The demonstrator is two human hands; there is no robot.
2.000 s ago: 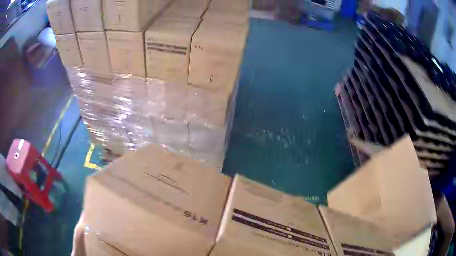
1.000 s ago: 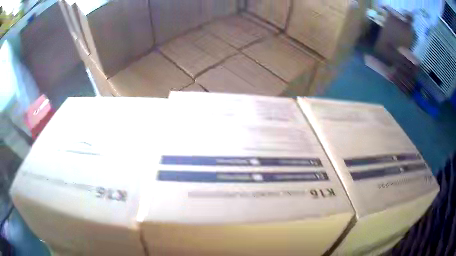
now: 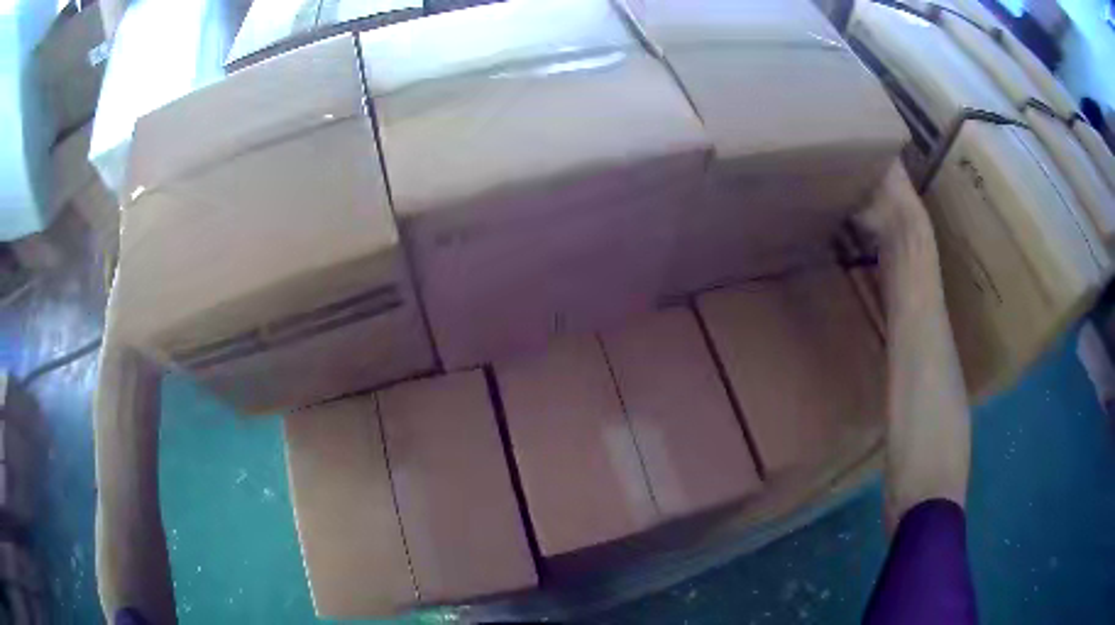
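Note:
Three sealed cartons (image 3: 538, 122) stand side by side in a row in front of me, with dark printed bands on the left one. My right hand (image 3: 895, 217) presses against the row's right end. My left forearm (image 3: 130, 464) reaches up to the row's left end; that hand is mostly hidden by the carton. The row is between my two arms. Below and nearer me lie three more cartons (image 3: 624, 433) with taped centre seams, partly covered by the upper row. Whether the upper row rests fully on something is hidden.
More cartons (image 3: 1021, 232) stand close by on the right, beside my right hand. Other cartons (image 3: 324, 17) show behind the row at the top. The green floor (image 3: 220, 488) shows at the lower left and lower right. A pale whitish bulk (image 3: 25, 134) is at the far left.
The view has turned away from the stack with its inner corner. The row of three cartons now appears farther up, above other cartons, and both my arms have come into view.

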